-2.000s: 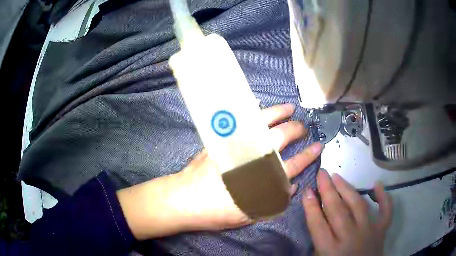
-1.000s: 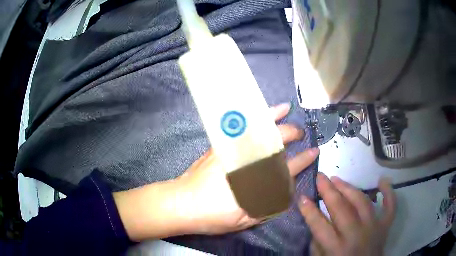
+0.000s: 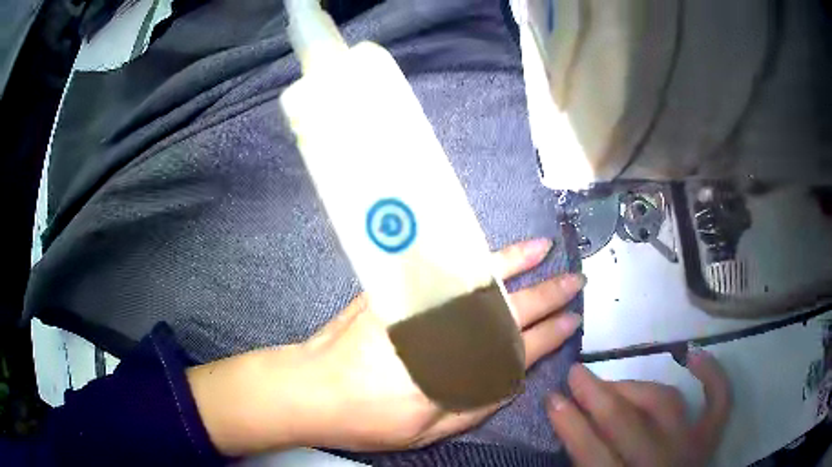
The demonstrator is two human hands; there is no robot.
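Observation:
The dark grey denim panel (image 3: 228, 196) lies spread under the machine's left side, with folds toward the far side. Its right edge runs beside the needle plate (image 3: 598, 223). My left hand (image 3: 306, 388) lies flat on the panel, fingers apart, fingertips near that edge. The lamp hides part of its back. My right hand (image 3: 639, 415) is at the lower right with fingers bent. Its thumb and index fingertips touch the panel's edge; whether they pinch it is unclear. The needle point is hidden by the machine head.
The cream lamp (image 3: 392, 182) with a blue ring and brown tip hangs before my left hand. The bulky sewing machine head (image 3: 675, 91) fills the upper right. A bent metal guard (image 3: 693, 264) stands below it. White table (image 3: 639, 310) shows at right and along the left rim.
The panel's far folds have moved away and flattened. Both hands have shifted toward me, and my right fingers are more bent. The lamp appears farther left.

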